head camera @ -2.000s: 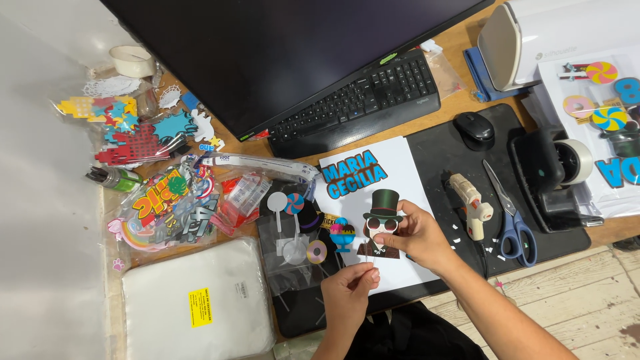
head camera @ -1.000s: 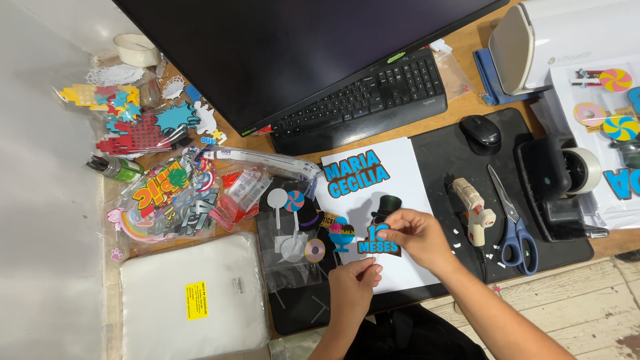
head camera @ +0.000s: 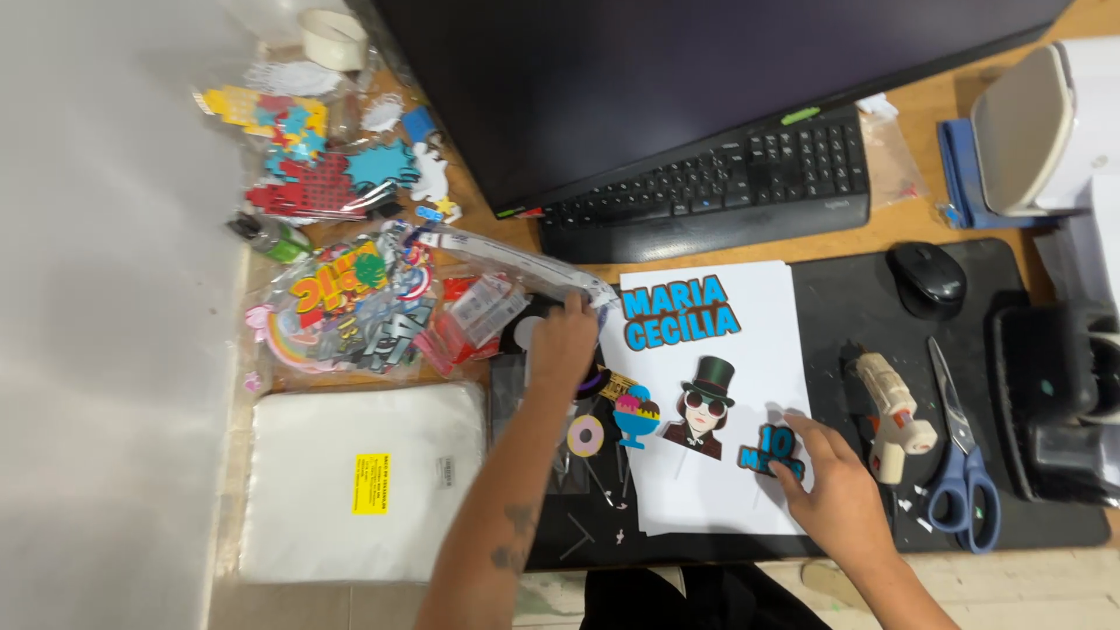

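Observation:
My right hand (head camera: 827, 486) has thumb and fingers on a small blue and brown lettered cutout (head camera: 770, 452) over a stack of white paper (head camera: 665, 499). Left of it on the paper lies a paper figure with a top hat and round glasses (head camera: 703, 407). A larger blue lettered cutout (head camera: 681, 312) is at the sheet's top. My left hand (head camera: 566, 341) reaches over the dark mat beside the end of a long clear plastic packet (head camera: 516, 255); its fingertips are partly hidden. Nearby are an ice-cream sundae cutout (head camera: 636, 418) and a donut cutout (head camera: 585, 435).
A glue gun (head camera: 892, 416), blue-handled scissors (head camera: 961, 490), a mouse (head camera: 927, 278) and a tape dispenser (head camera: 1041, 411) are at the right. A keyboard (head camera: 709, 192) and monitor (head camera: 682, 79) stand behind. Bagged cutouts (head camera: 350, 297) and a white plastic package (head camera: 306, 490) lie left.
My left hand has moved up and left, away from my right hand. The top-hat figure, held two seconds ago, now lies on the paper. My right hand has moved right with the small lettered cutout.

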